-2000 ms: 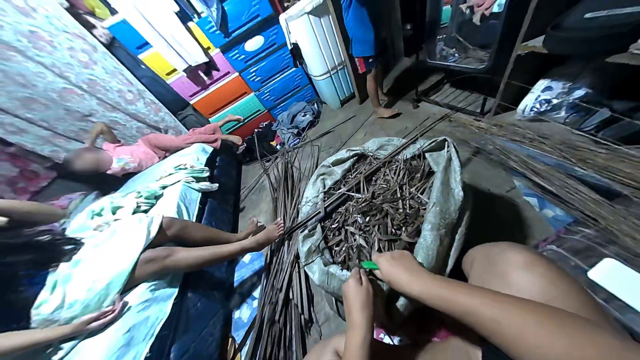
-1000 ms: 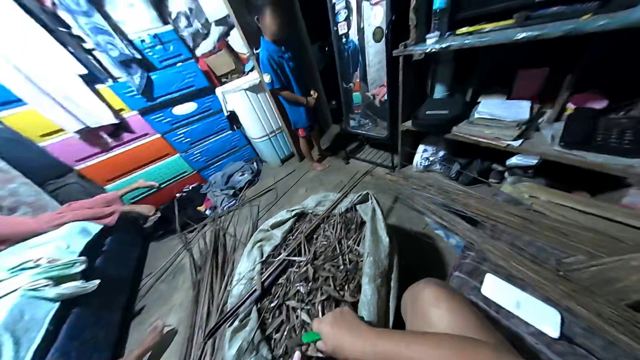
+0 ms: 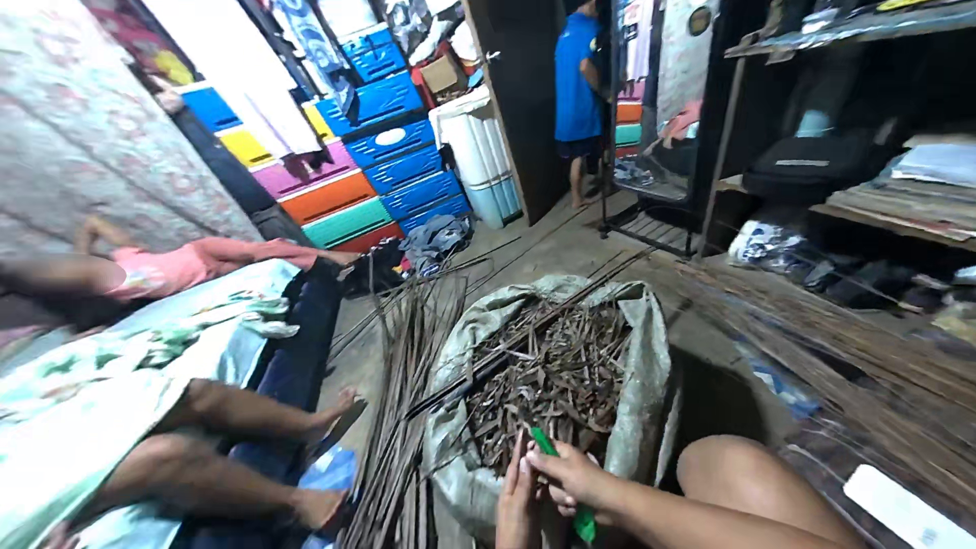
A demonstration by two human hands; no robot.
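A woven plastic sack (image 3: 644, 366) with a rolled rim stands before me, filled with short brown pieces of dried leaf or stalk (image 3: 557, 351). My right hand (image 3: 576, 476) is closed around a green-handled tool (image 3: 584, 524), whose green part shows above and below the fingers; its blade cannot be made out. Beside it, touching or nearly so, is my left hand (image 3: 518, 488), fingers extended upward at the sack's near edge. Whether it holds a strip is unclear. Long dark dried strips (image 3: 404, 381) lie left of the sack, and some cross its opening.
Two people lie or sit on a mattress (image 3: 305, 343) at left, legs near the strips. Another person (image 3: 578, 84) stands by a mirror (image 3: 663, 99). Coloured drawers (image 3: 335, 202) are behind. More long dried strips (image 3: 839, 358) and a white phone-like object (image 3: 907, 511) lie at right.
The view has swung right, then partly back left. My left hand, mostly out of sight one second ago, shows beside my right again. The standing person in blue has turned toward the mirror.
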